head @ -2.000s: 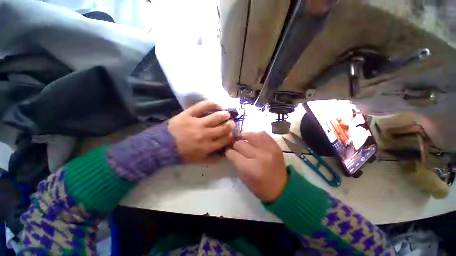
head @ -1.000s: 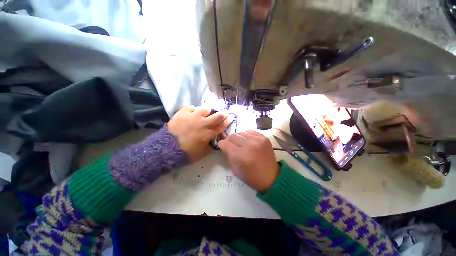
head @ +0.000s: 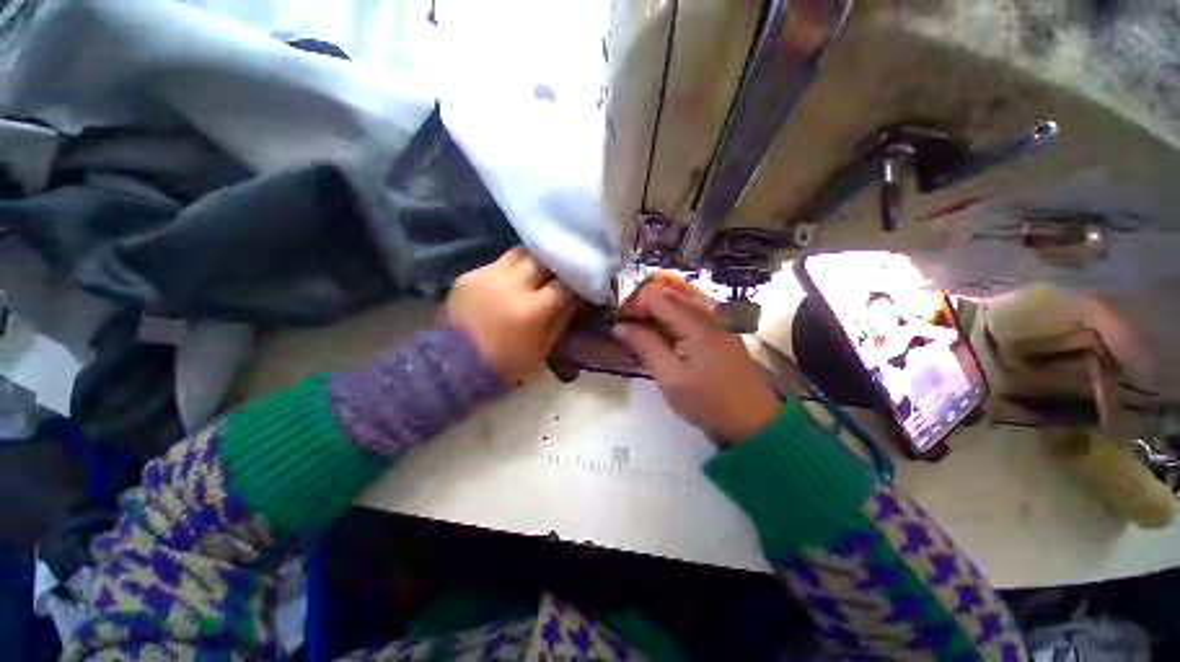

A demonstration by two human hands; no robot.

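A large garment in light grey [head: 531, 117] and dark grey [head: 272, 246] cloth lies heaped left of the machine, one light end running to the needle area. My left hand [head: 511, 313] holds the garment's end just left of the presser foot, fingers bent. My right hand [head: 692, 356] pinches the cloth edge at the foot, its fingertips close to the left hand's. A dark strip of the end shows below the fingers. The needle area [head: 637, 274] is glaringly lit and partly hidden by the fingers and cloth.
The cream sewing machine [head: 983, 155] fills the upper right. A lit smartphone [head: 899, 349] leans on a round black object [head: 823, 349] right of the foot. Teal snips [head: 854, 433] lie beside it, partly hidden by my right wrist. A yellowish brush [head: 1115, 479] is at the right.
The view has shifted, so machine and phone sit further right than a second ago. My right hand has moved up to the foot and now partly covers the snips. More dark cloth shows below the fingers.
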